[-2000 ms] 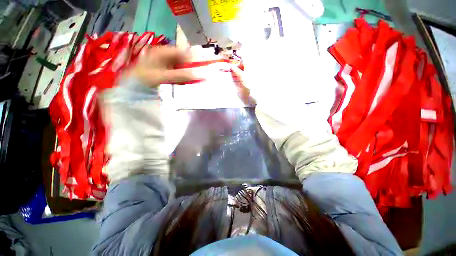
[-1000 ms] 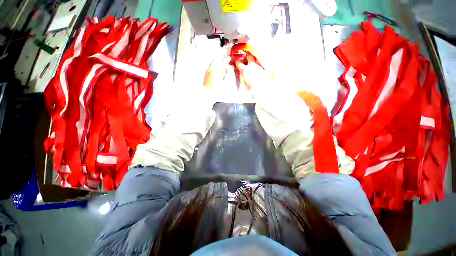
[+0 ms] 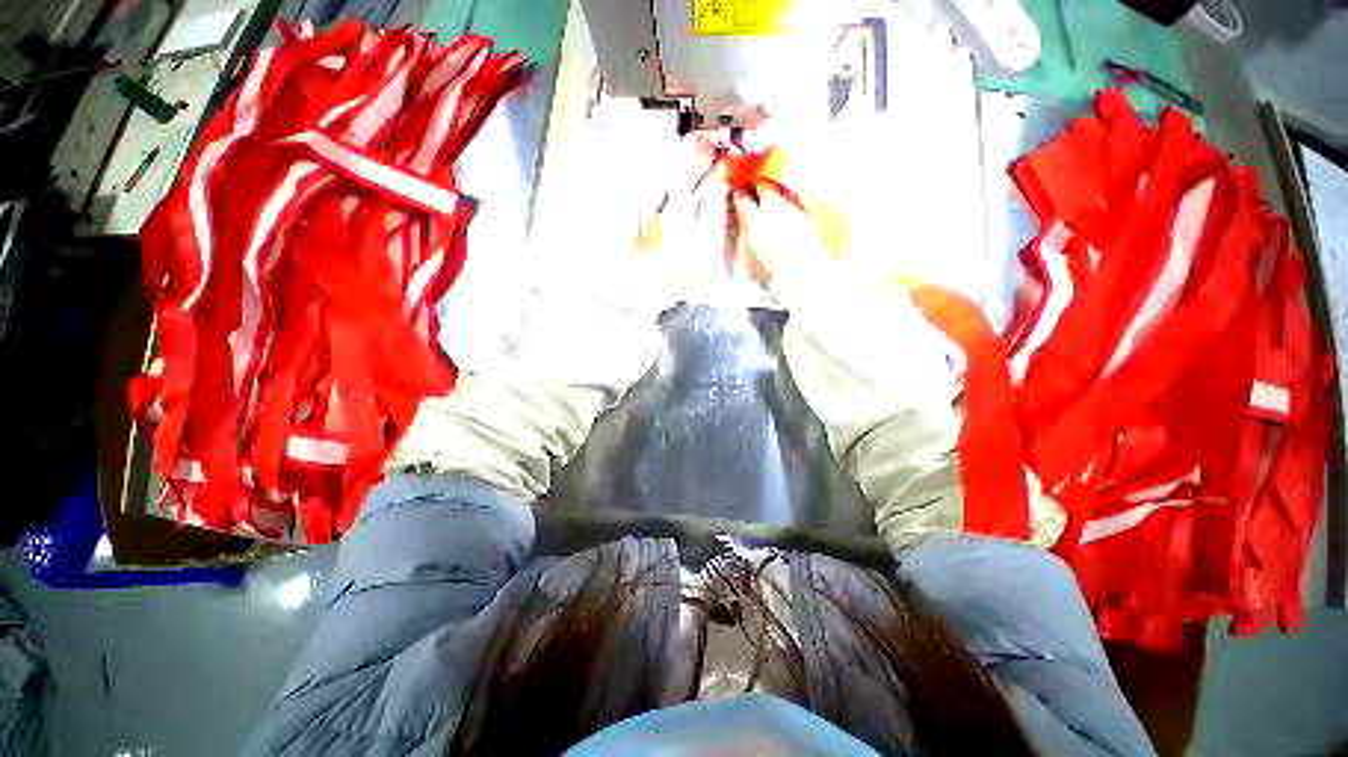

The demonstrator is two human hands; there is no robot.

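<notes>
A red strip (image 3: 757, 166), orange in the glare, is at the needle area under the sewing machine head (image 3: 665, 59). My left hand (image 3: 673, 229) and my right hand (image 3: 776, 229) are close together at the strip, both washed out by the lamp. Both hands hold the strip, though single fingers are hard to make out. Another red strip (image 3: 988, 422) lies over my right forearm, its upper end orange. The needle and presser foot are lost in glare.
The left pile of red strips (image 3: 355, 318) and the right pile (image 3: 1168, 326) flank the white machine bed (image 3: 924, 192). A grey metal plate (image 3: 710, 429) is nearest my body. A small dark tool (image 3: 1153, 82) lies on the green tabletop at upper right.
My left hand has come from the left pile to the needle area beside my right. A strip now lies over my right forearm. The view has shifted slightly in the last second.
</notes>
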